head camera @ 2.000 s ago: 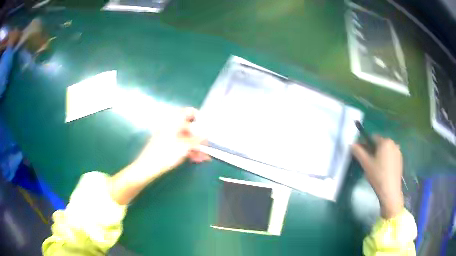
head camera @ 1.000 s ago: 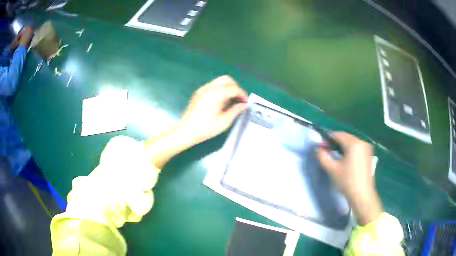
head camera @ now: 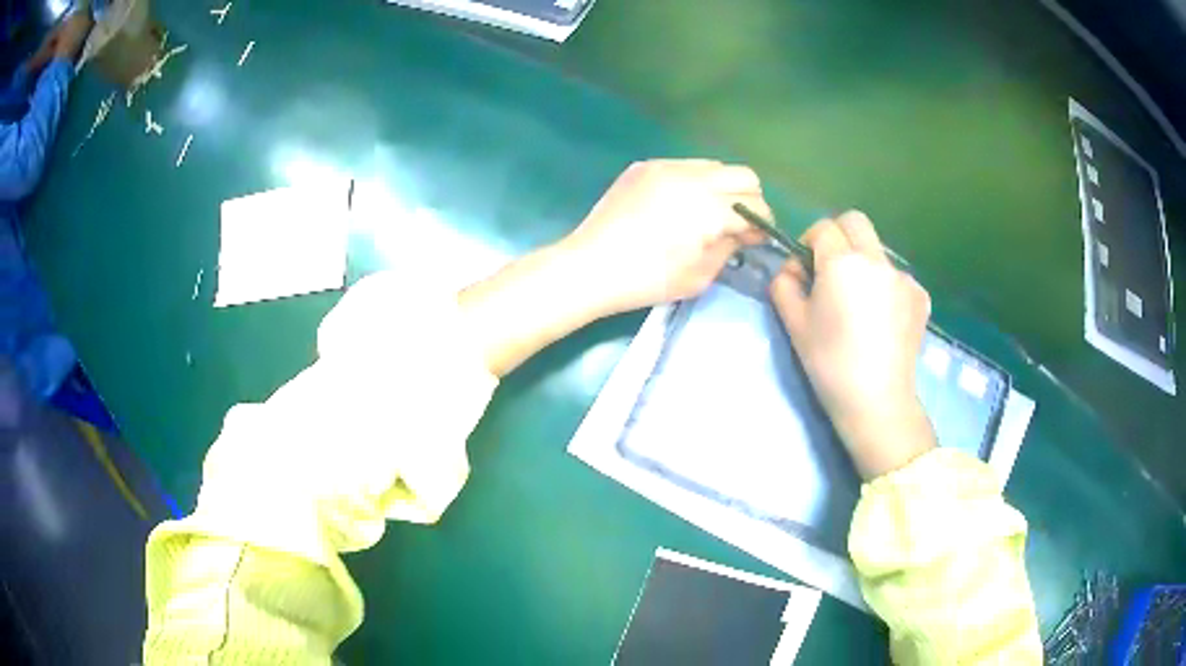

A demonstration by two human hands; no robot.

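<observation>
A flat glossy panel (head camera: 728,390) with a dark rim and white backing lies tilted on the green surface, partly white with glare. Pale squares show near its upper right edge. My right hand (head camera: 852,338) holds dark thin tweezers (head camera: 777,238), pointing up-left at the panel's upper left corner. My left hand (head camera: 676,234) is at the same corner, its fingertips close together by the tweezers' tip. Whether they pinch a small part or the panel edge cannot be told. A round mark shows at that corner between the hands.
A black sheet with cream border (head camera: 709,618) lies near me. A blank white card (head camera: 284,243) lies left. More panels lie at the right (head camera: 1125,247) and top (head camera: 520,11). Dark slivers (head camera: 1082,622) lie lower right. A person's blue sleeve (head camera: 33,137) and a brown item (head camera: 128,46) show upper left.
My left hand has moved right to the panel's corner. My right hand with the tweezers has moved up and left to meet it. The panels at the top and right have shifted in view.
</observation>
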